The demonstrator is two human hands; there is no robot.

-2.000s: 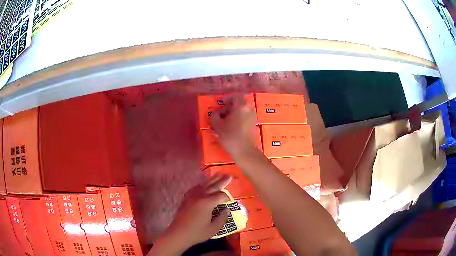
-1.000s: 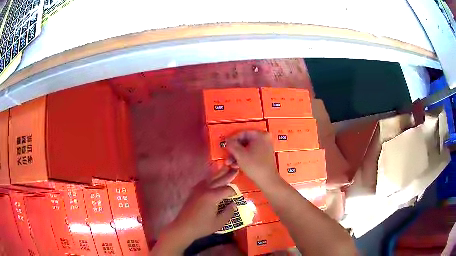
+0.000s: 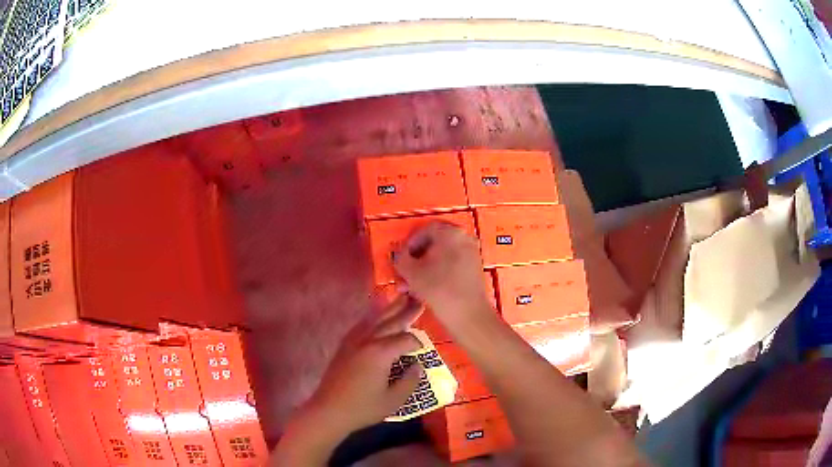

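Note:
My left hand (image 3: 365, 369) holds a pale yellow label sheet (image 3: 429, 388) with a grid of black labels, low in the middle. My right hand (image 3: 442, 274) is over the left column of orange product boxes (image 3: 415, 169), covering part of the second box. Its fingers are curled and meet the left fingertips; whether a label is between them cannot be told. A small dark label shows beside its fingers on the second box. The top-left box and three right-column boxes (image 3: 525, 233) bear small black labels.
Large orange boxes (image 3: 146, 246) and a row of upright boxes (image 3: 214, 383) stand left. The white shelf (image 3: 410, 64) crosses above, with spare label sheets (image 3: 32, 59) at its left. A torn carton (image 3: 730, 274) is at right, beside a dark green surface (image 3: 639, 146).
My right hand has moved from the top-left box down to the second box and the left fingertips. The top-left box's label is now uncovered. The view has shifted slightly.

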